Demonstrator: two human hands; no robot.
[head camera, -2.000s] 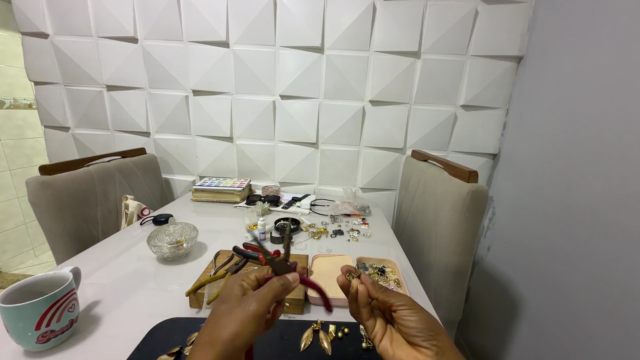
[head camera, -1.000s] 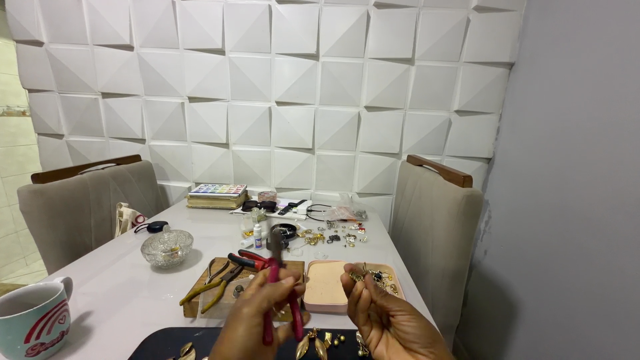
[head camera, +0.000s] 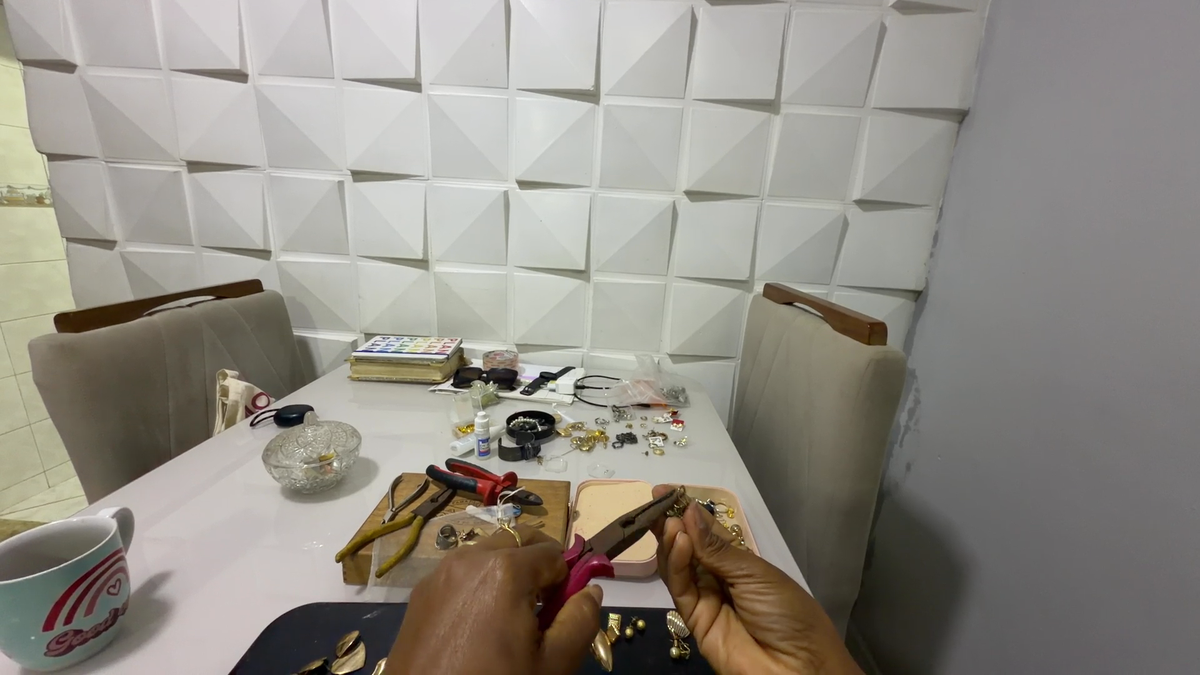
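Observation:
My left hand (head camera: 502, 600) grips long-nose pliers (head camera: 614, 539) by their magenta handles, and a ring is on one finger. The jaws point up and right and meet a small gold-toned jewelry piece (head camera: 677, 502). That piece is pinched between the fingertips of my right hand (head camera: 727, 572); its details are too small to tell. Behind my right hand is an open pink jewelry case (head camera: 614, 506) with small pieces in its right half. Gold-toned earrings (head camera: 677, 633) and leaf-shaped pieces (head camera: 349, 652) lie on a black mat (head camera: 281, 642) below my hands.
A wooden block (head camera: 553, 497) bears yellow-handled pliers (head camera: 403, 534) and red-and-black pliers (head camera: 483, 483). A mug (head camera: 61, 591) stands at the left, a glass bowl (head camera: 312, 457) farther back. Beyond are a glue bottle (head camera: 482, 436), loose jewelry parts (head camera: 591, 439) and books (head camera: 405, 361). Chairs flank the table.
The pliers, upright in my left hand a second ago, now tilt right with their jaws at the piece in my right hand. My two hands have come closer together.

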